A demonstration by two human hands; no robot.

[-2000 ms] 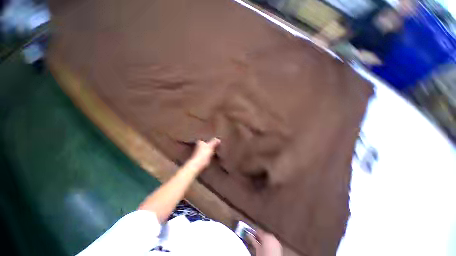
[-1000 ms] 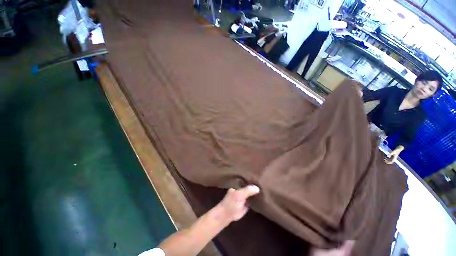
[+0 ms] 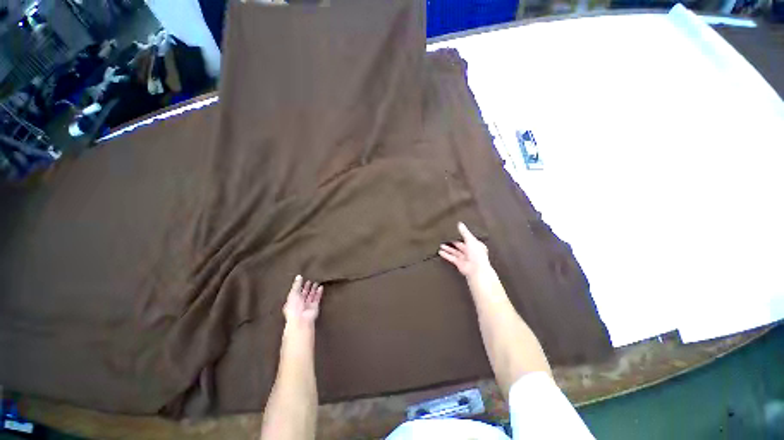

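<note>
The upper brown fabric ply (image 3: 344, 206) lies rumpled over flatter brown cloth (image 3: 400, 326), with folds gathered at its left. Its far part rises steeply and hides what is behind. Its near edge runs between my hands. My left hand (image 3: 303, 301) is palm up at that edge, fingers slightly apart, with no clear grip. My right hand (image 3: 465, 251) is open at the right end of the edge, fingers spread. One silver lay weight (image 3: 447, 406) lies on the wooden table border, and another weight (image 3: 529, 149) lies on the white paper.
White underlay paper (image 3: 653, 172) covers the table to the right, beyond the ragged cloth end. The worn wooden table border (image 3: 640, 368) runs along the near side, with green floor (image 3: 739, 400) beyond it. A blue bin (image 3: 471, 15) and dark clutter stand behind.
The view has swung toward the cloth end. My left hand has gone from pinching the cloth to lying open at the ply edge. The ply's far part stands higher; the other person is out of sight.
</note>
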